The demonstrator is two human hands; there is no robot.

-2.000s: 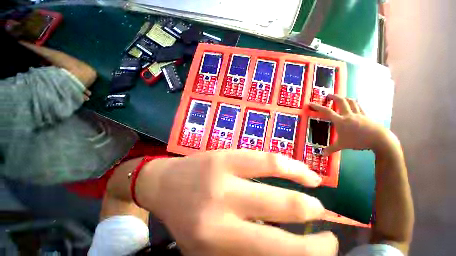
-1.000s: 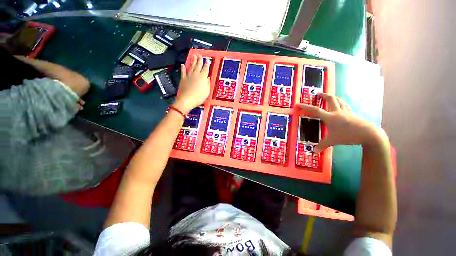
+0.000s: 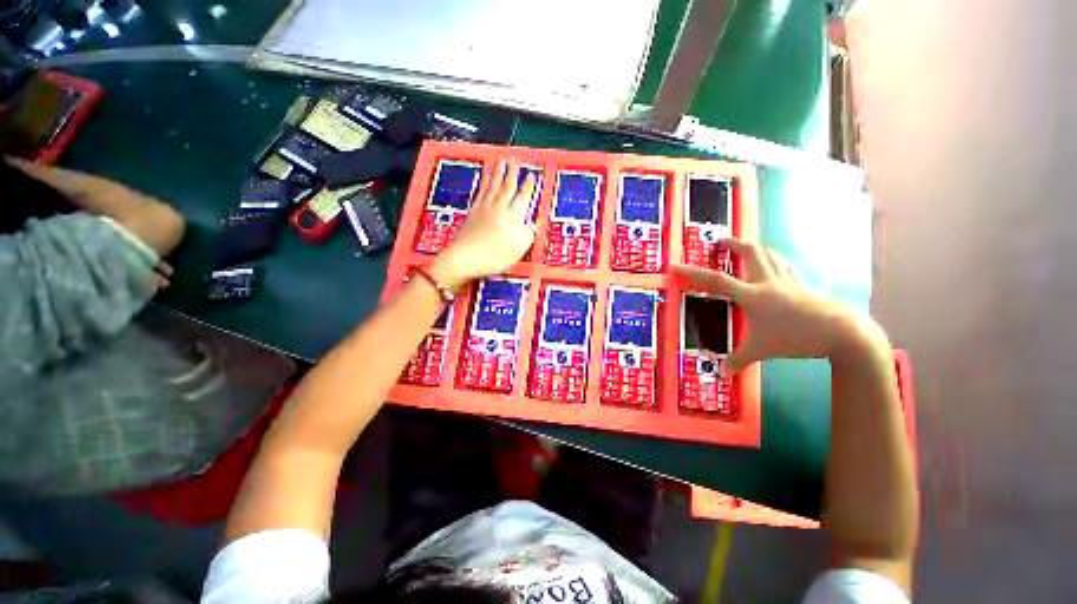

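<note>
An orange-red phone tray (image 3: 579, 415) lies on the green bench with two rows of red keypad phones, face up. Most screens are lit blue; the two phones in the rightmost column, such as the lower one (image 3: 707, 354), have dark screens. My left hand (image 3: 494, 230) lies over the second phone of the far row, fingers extended, partly hiding it; its wrist and forearm cover part of the near left phone. My right hand (image 3: 774, 304) is at the tray's right side, fingers spread, with fingertips at the two dark-screened phones.
Loose black batteries (image 3: 254, 201) lie left of the tray, with a red piece (image 3: 313, 221) among them. A white board (image 3: 461, 47) is behind. Another person's sleeve (image 3: 83, 295) and arm are at the left, near a red item (image 3: 69, 112). Another orange-red tray (image 3: 750, 507) shows below the bench edge.
My left hand has moved from close to the camera onto the tray's far left phone, then right to the second one. My right hand stays at the right column. The whole view has shifted slightly.
</note>
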